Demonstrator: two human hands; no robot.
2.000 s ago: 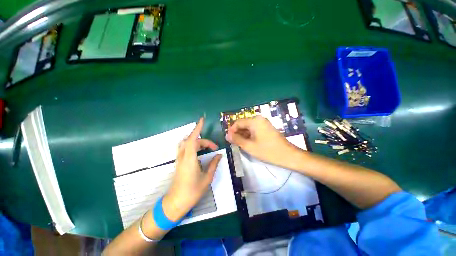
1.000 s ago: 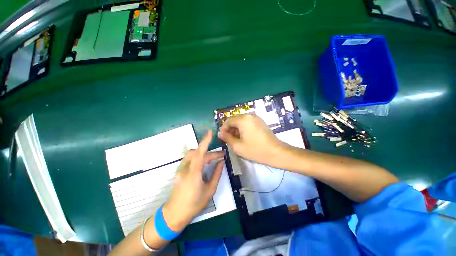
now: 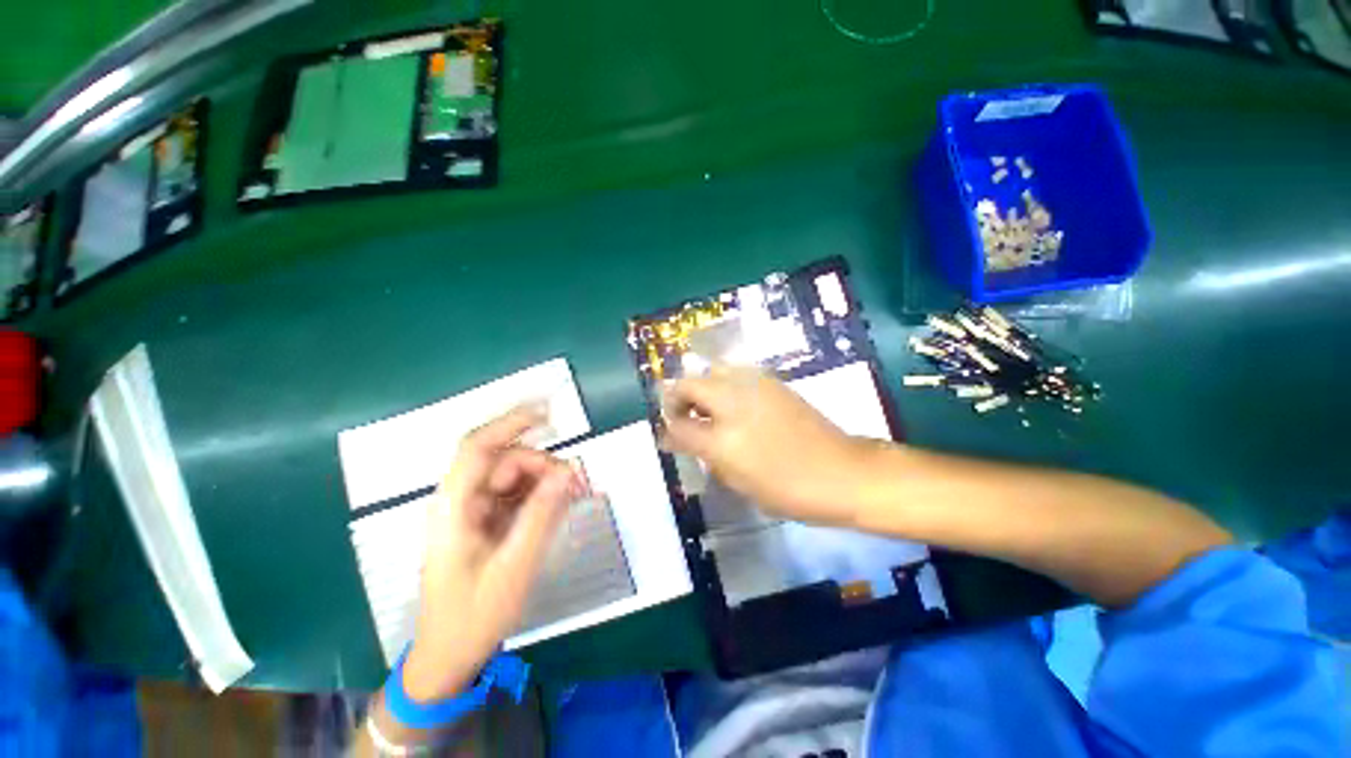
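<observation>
An opened tablet unit (image 3: 889, 400) lies in front of me, its gold and green electronics at the far end. My right hand (image 3: 748, 437) is over its upper left side, fingertips pinched together near the left edge; whether they hold something is too small to tell. My left hand (image 3: 496, 518) is above the lined adhesive strip sheet (image 3: 393, 570), left of the tablet, thumb and fingertips close together; anything between them is blurred. A smaller white liner sheet (image 3: 393, 452) lies above the lined one. A blue strap is on my left wrist.
A blue parts bin (image 3: 1104, 222) with small tan pieces stands at the right, with a pile of leaded parts (image 3: 1000, 359) below it. More tablet units (image 3: 348, 119) lie at the back left and back right. Long liner strips (image 3: 160, 511) and a red bin (image 3: 18, 382) are far left.
My left hand has moved left, away from the tablet's edge to over the lined sheet, and its fingers have curled. My right hand has shifted slightly down the tablet's left side.
</observation>
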